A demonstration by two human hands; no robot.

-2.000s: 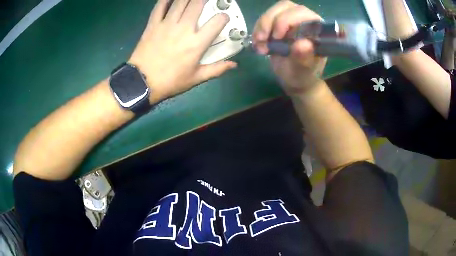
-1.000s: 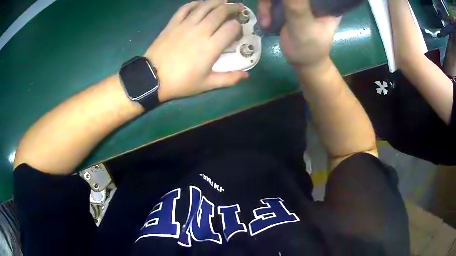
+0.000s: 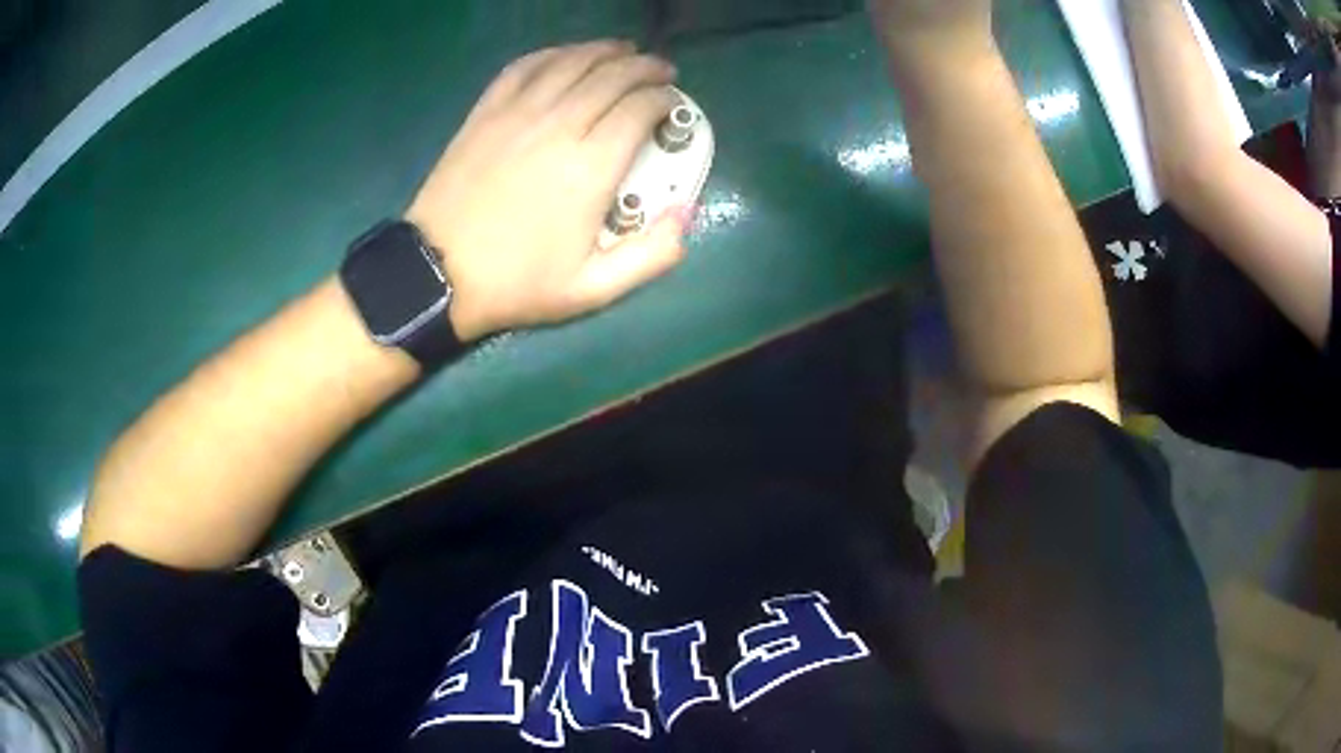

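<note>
A white plastic housing (image 3: 680,180) with two round metal fittings lies on the green bench (image 3: 765,250). My left hand (image 3: 537,191), with a dark watch on the wrist, lies over the housing and grips it; the palm and fingers hide its left part. The two fittings stand up at its uncovered right side. My right forearm reaches up to the top edge of the picture. My right hand is cut off by that edge, with only the wrist area showing. The screwdriver is not in view.
A neighbouring worker's arm (image 3: 1213,169) and a white strip (image 3: 1112,96) are at the upper right. A pale grey strip (image 3: 111,111) curves across the upper left. White pieces with metal parts (image 3: 316,577) show below the bench edge at the lower left. A thin dark cable lies near the top.
My right hand has moved up out of the picture with the screwdriver. My left hand and the housing have moved a little down and left since one second ago, and the housing is turned.
</note>
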